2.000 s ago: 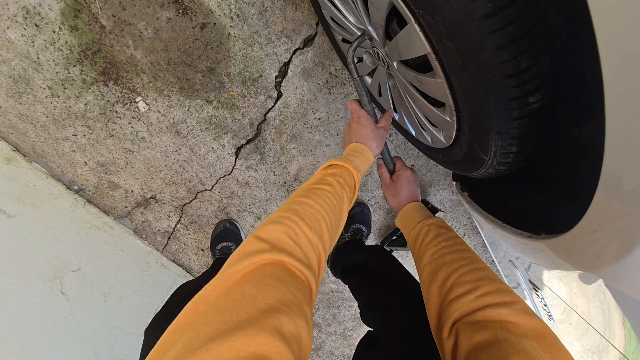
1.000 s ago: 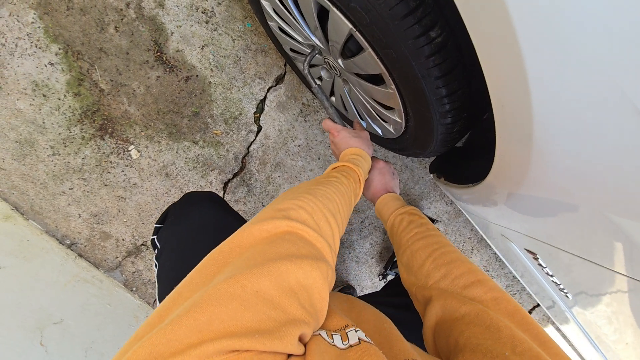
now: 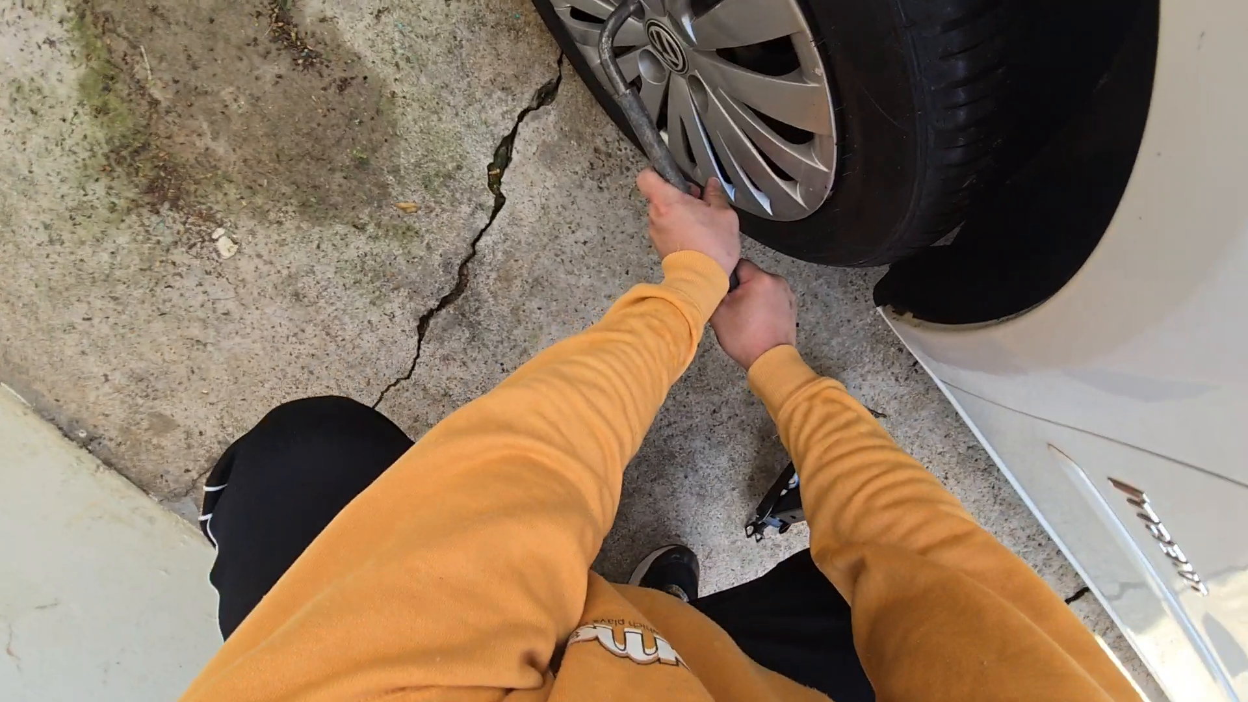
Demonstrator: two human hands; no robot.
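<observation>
Both hands grip the handle of a dark metal wheel wrench [image 3: 641, 125], one behind the other. My left hand [image 3: 692, 222] is nearer the wheel, and my right hand [image 3: 756, 314] holds the lower end, close behind it. The wrench's bent head reaches the silver multi-spoke wheel [image 3: 751, 97] beside the centre cap with the Volkswagen emblem [image 3: 667, 46]. Whether its socket sits on a bolt cannot be seen. The black tyre [image 3: 877, 127] rests at the concrete, under the car's wheel arch.
A white car body [image 3: 1102, 361] runs down the right side. A black metal object, perhaps a jack [image 3: 777, 504], lies on the ground beneath my right forearm. Cracked concrete [image 3: 468, 263] spreads on the left, with a pale wall or ledge [image 3: 88, 565] at lower left.
From standing, I have come down lower, with a knee now bent out on the left. Both hands have stayed on the wrench. The view has shifted and come nearer the wheel.
</observation>
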